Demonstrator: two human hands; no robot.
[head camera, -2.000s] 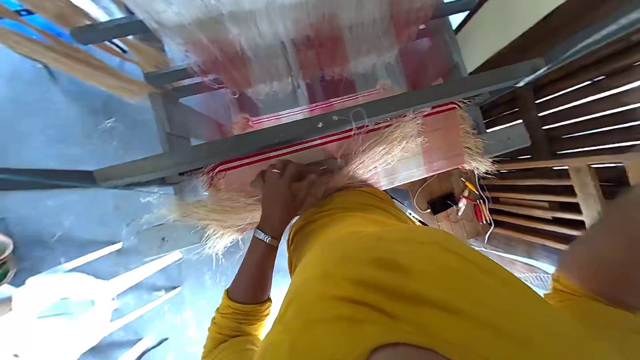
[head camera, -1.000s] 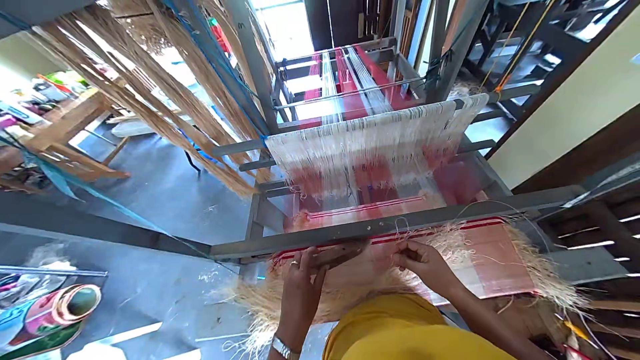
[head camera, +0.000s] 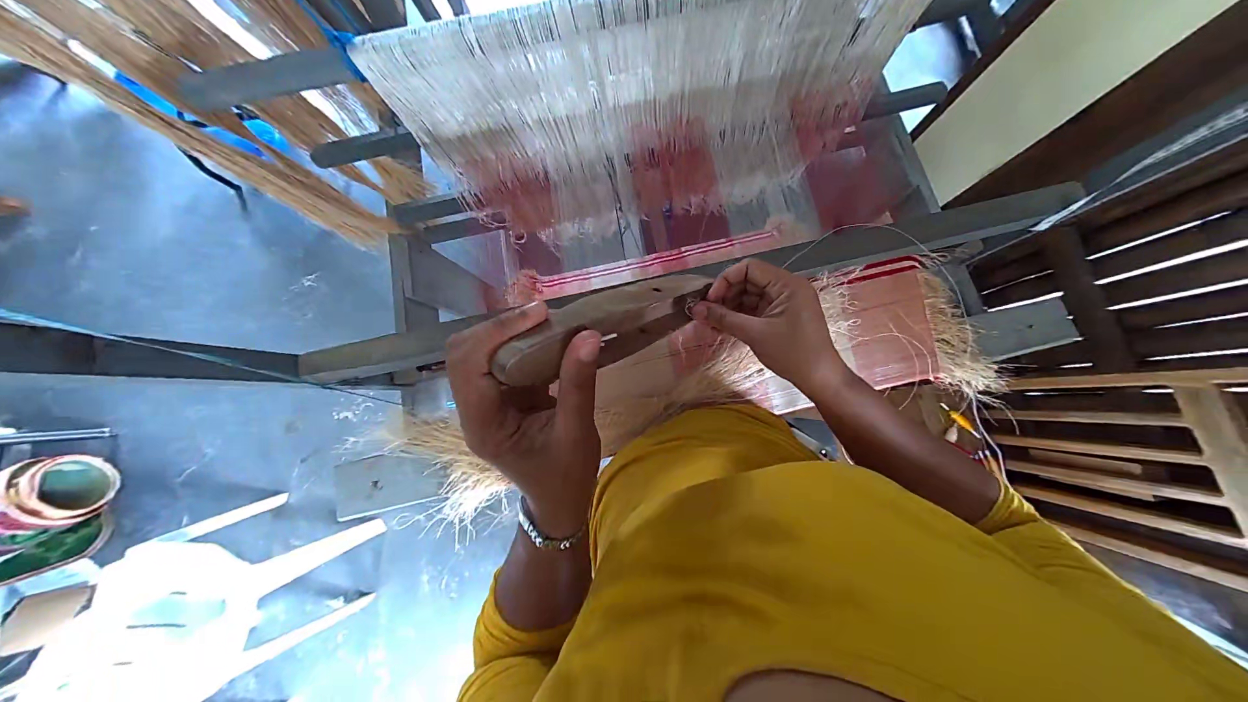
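My left hand (head camera: 531, 409) grips the rounded left end of a wooden weaving shuttle (head camera: 604, 317), held up over the loom's front beam (head camera: 985, 222). At the shuttle's right end, the fingertips of my right hand (head camera: 770, 317) are pinched together on it, apparently on a thin thread. A fine pale thread arcs above that hand. Under both hands lies pink woven cloth with red stripes (head camera: 897, 327) and fringed edges. White warp threads and heddles (head camera: 624, 107) hang behind the beam.
Bundles of tan fibre (head camera: 224, 146) hang at upper left. A white plastic chair (head camera: 175, 614) and rolled material (head camera: 73, 487) stand at lower left. A slatted wooden wall (head camera: 1131, 429) is close on the right, with a yellow-handled tool (head camera: 960, 419) near the cloth's right edge.
The shuttle was low over the cloth a second ago and is now raised, tilted between both hands. My right hand has moved to the shuttle's right end.
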